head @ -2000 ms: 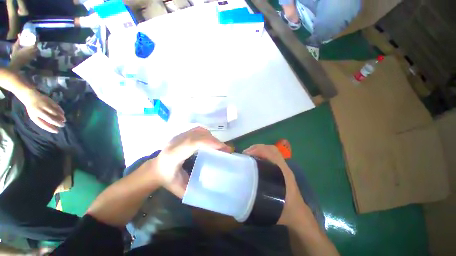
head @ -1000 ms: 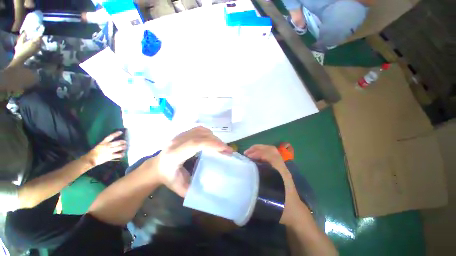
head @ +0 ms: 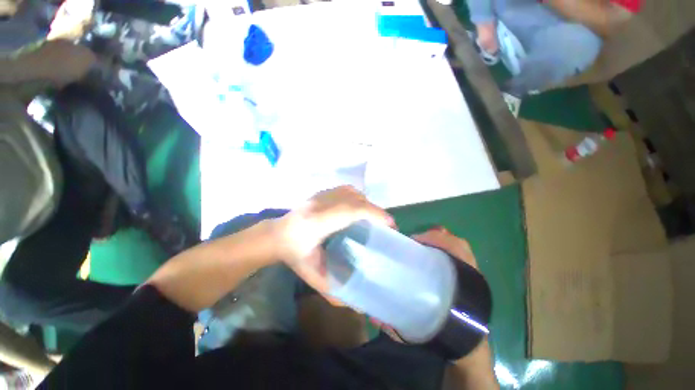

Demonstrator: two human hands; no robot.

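A translucent plastic body (head: 400, 280) with a glossy black base (head: 469, 312) is held above my lap, tilted with the black end towards the lower right. My left hand (head: 324, 236) grips the far left end of the translucent body, thumb below and fingers over the top. My right hand (head: 449, 245) is behind the black end; part of it shows above the product, and its fingertips show under the body. Most of the right palm is hidden by the product.
A white board (head: 411, 114) lies ahead with a blue crumpled lump (head: 257, 46), a blue-and-white box (head: 411, 29), paper (head: 181, 80) and a small blue carton (head: 268, 148). A seated person (head: 99, 152) is at left. Flattened cardboard (head: 568, 266) and a red-capped bottle (head: 588, 146) lie right.
The product has moved right and slightly down, and more of the translucent body's length shows. The view has shifted. The other person's hand beside the board's left edge is gone from there.
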